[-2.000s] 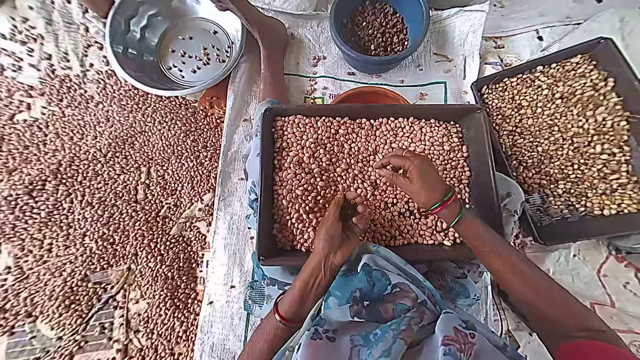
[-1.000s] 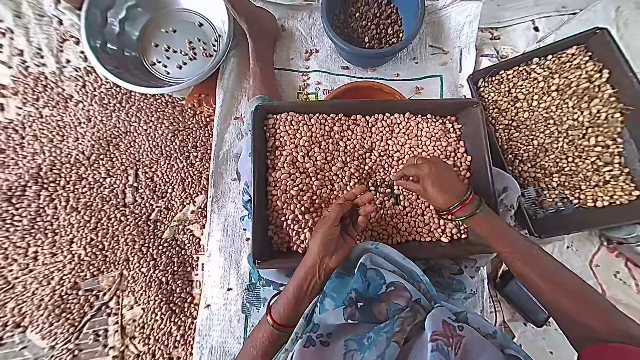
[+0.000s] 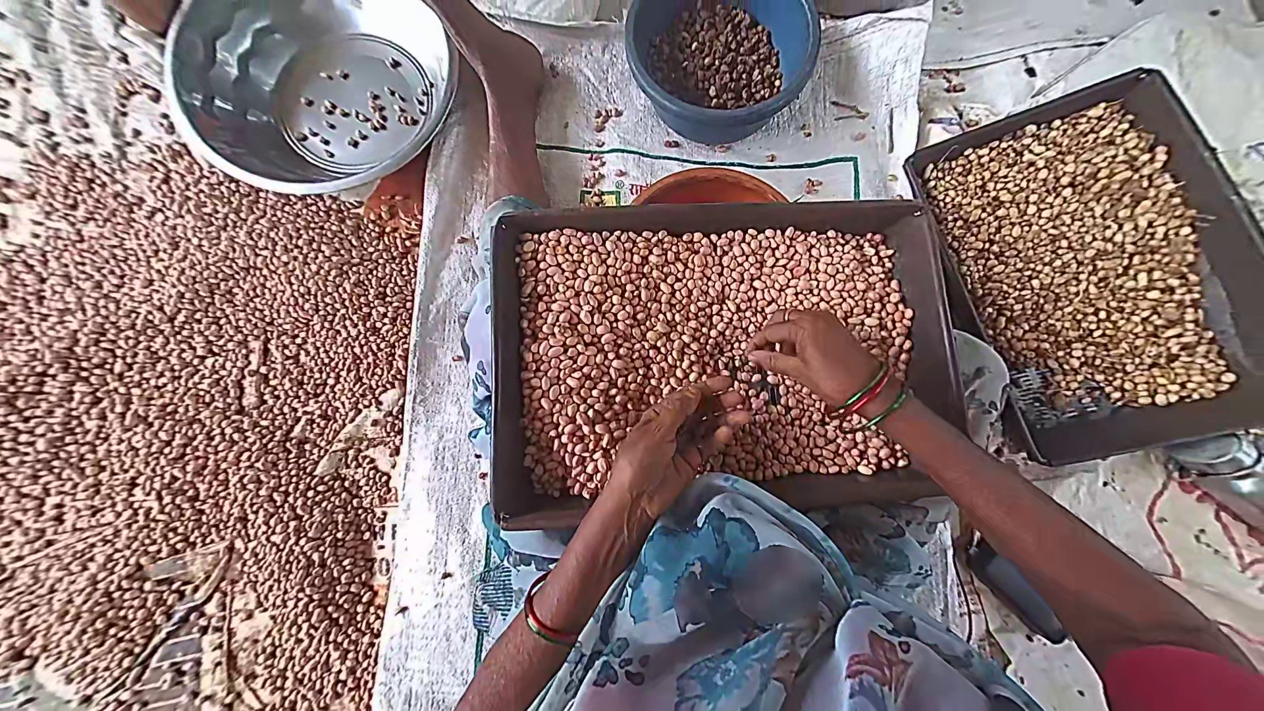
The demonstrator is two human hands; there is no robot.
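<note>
A dark rectangular tray rests over my lap, holding a layer of pinkish shelled peanuts. My left hand is low over the middle of the tray, palm partly up and fingers loosely curled; whether it holds anything is unclear. Just right of it my right hand has thumb and fingertips drawn together over the peanuts; anything between them is too small to tell. Several small dark bits lie between the two hands.
Left of the cloth spreads a large heap of reddish peanuts. A steel basin with a few dark kernels stands upper left, near a bare foot. A blue bowl of dark kernels and an orange bowl lie beyond the tray. Another tray holds yellowish peanuts at right.
The dark bits now lie lower between the hands than one second ago. My left hand's fingers have spread somewhat from their closer curl.
</note>
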